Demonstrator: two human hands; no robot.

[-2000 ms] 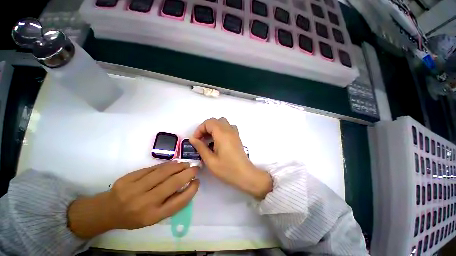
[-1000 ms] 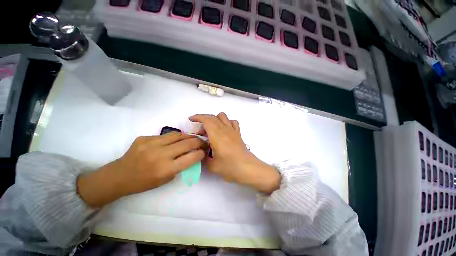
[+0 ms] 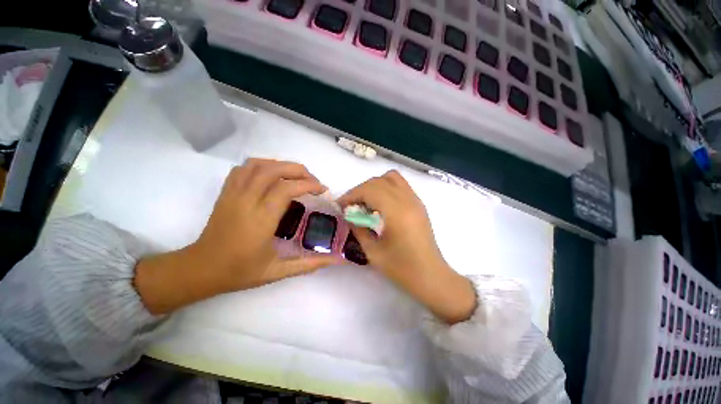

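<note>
A short row of smartwatch bodies point(image 3: 319, 233) with black screens and pink rims lies on the white work sheet point(image 3: 277, 331) between my hands. My left hand point(image 3: 245, 225) holds the row at its left end, thumb along the near edge and fingers along the far edge. My right hand point(image 3: 399, 233) holds the small mint-green tool point(image 3: 363, 218) between its fingers, above the right end of the row. The tool's tip shows pale near the far edge of the middle watch. My right hand partly covers the rightmost watch.
A translucent pump bottle point(image 3: 186, 99) with a metal top stands at far left. A white watch tray point(image 3: 506, 146) spans the far side. A second watch tray point(image 3: 632, 316) is at right. A parts box point(image 3: 35, 126) is at left. A small white cylinder point(image 3: 356, 147) lies at the sheet's far edge.
The mint-green tool has moved from under my left hand to my right hand's fingers. My left hand has turned and now grips the row from the left. The view has shifted.
</note>
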